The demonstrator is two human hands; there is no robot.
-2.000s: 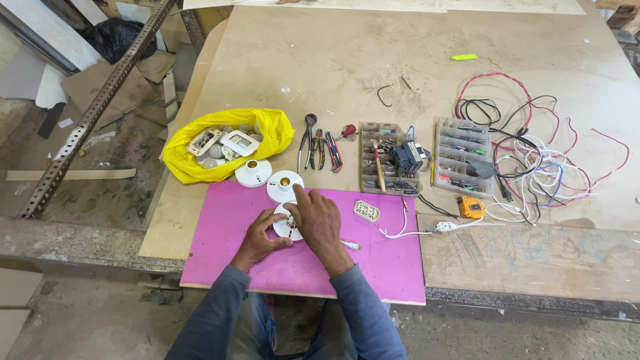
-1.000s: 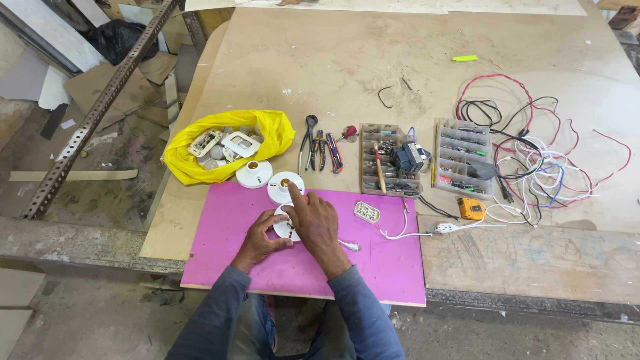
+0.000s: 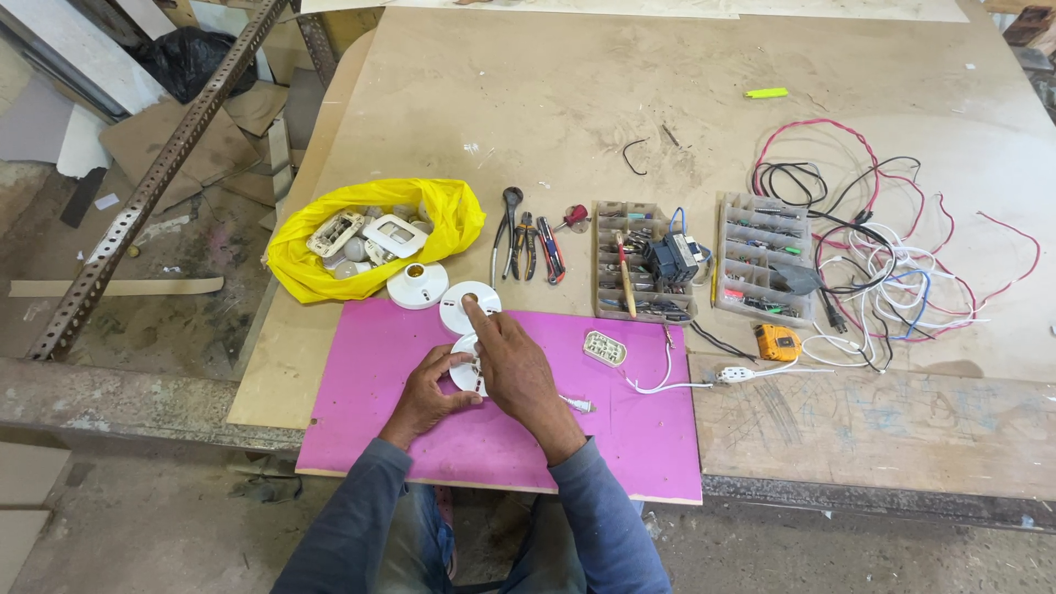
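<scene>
On the pink board (image 3: 511,462), my left hand (image 3: 429,392) grips the left rim of a round white lampholder (image 3: 466,375) between thumb and fingers. My right hand (image 3: 520,371) lies over its right side, with the index finger stretched to the socket of a second white lampholder (image 3: 459,318) just beyond. Whether the right hand also holds the nearer lampholder is hidden. A third lampholder (image 3: 418,286) sits beside the yellow bag (image 3: 305,285). To the right of my hands are a white cable end (image 3: 579,404) and a small cream socket part (image 3: 605,349).
Behind the board lie cutting pliers (image 3: 511,200), combination pliers (image 3: 525,239), a red-and-black tool (image 3: 550,252) and a red-handled screwdriver (image 3: 574,216). Two compartment boxes (image 3: 606,272) (image 3: 763,256), an orange tape measure (image 3: 776,341) and tangled wires (image 3: 891,272) are on the right.
My right index finger has moved from the nearer lampholder area to the socket of the one behind it. My left hand stays at the rim of the nearer lampholder.
</scene>
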